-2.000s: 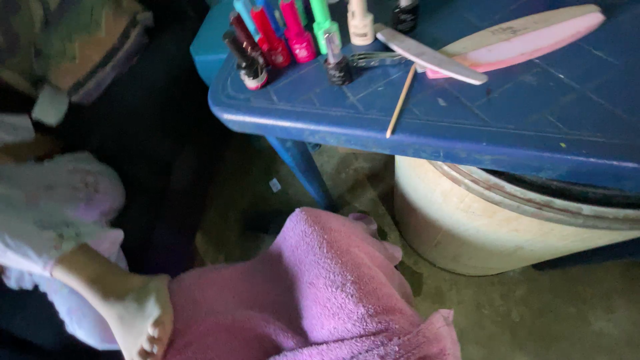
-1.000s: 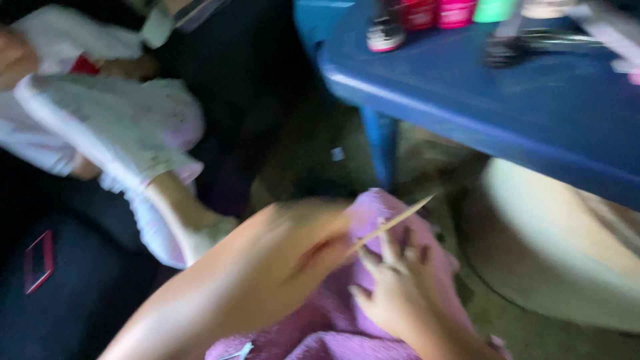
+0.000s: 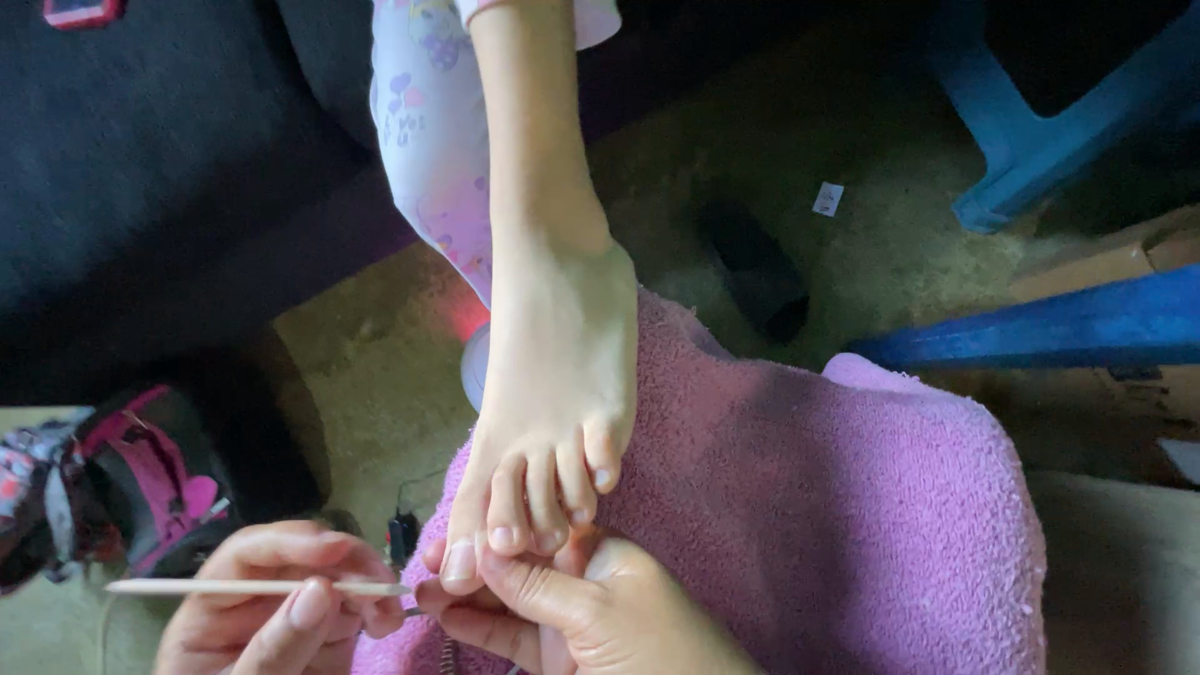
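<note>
A pale wooden cuticle stick [image 3: 211,587] lies between the thumb and fingers of my left hand [image 3: 281,600], its tip close to the big toe of another person's bare foot [image 3: 553,347]. My right hand [image 3: 600,600] holds the front of that foot, thumb on top beside the big toe and fingers beneath. A small dark tip shows between my two hands; what it belongs to is hidden. Under the foot and to its right spreads a pink terry towel [image 3: 844,469].
A black sofa [image 3: 141,187] with a red-edged device [image 3: 82,11] fills the upper left. Below it is a pink and black bag [image 3: 164,469]. Blue plastic furniture legs [image 3: 1050,319] stand at right, near a dark slipper [image 3: 750,267] and a small paper piece [image 3: 827,199] on the floor.
The view has swung away from the table with nail polish bottles. A second ago my left hand held the stick above the towel and my right hand was on the towel; now both are at the toes.
</note>
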